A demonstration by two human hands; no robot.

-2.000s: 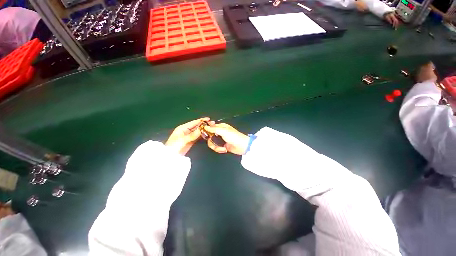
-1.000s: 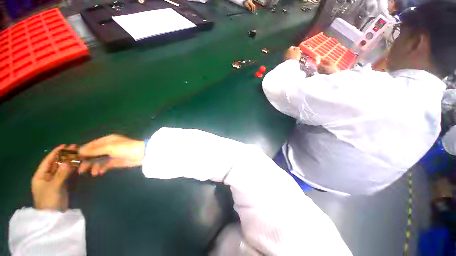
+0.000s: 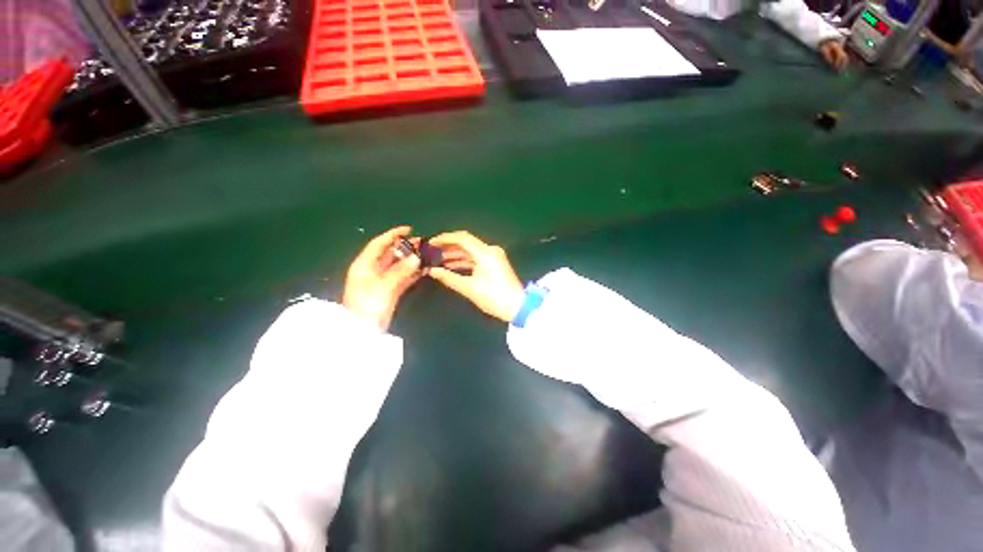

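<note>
A small unit (image 3: 406, 248), silver and dark, sits in the fingers of my left hand (image 3: 376, 278). A dark, roundish piece (image 3: 431, 254) is at the fingertips of my right hand (image 3: 481, 276), right against the silver unit. I cannot tell whether the two are one item. Both hands are close together above the green surface (image 3: 539, 431). A blue band (image 3: 529, 305) is round my right wrist.
A red compartment tray (image 3: 393, 65), a dark tray of shiny pieces (image 3: 205, 54) and a black tray with a white sheet (image 3: 614, 54) stand on the far side. Silver units (image 3: 95, 404) lie left. Red pieces (image 3: 838, 220) and a person's sleeve (image 3: 905, 313) are right.
The view has swung back left from the neighbour, so my hands are again near the middle. A dark roundish piece now shows between them. The neighbour's sleeve is at the right edge.
</note>
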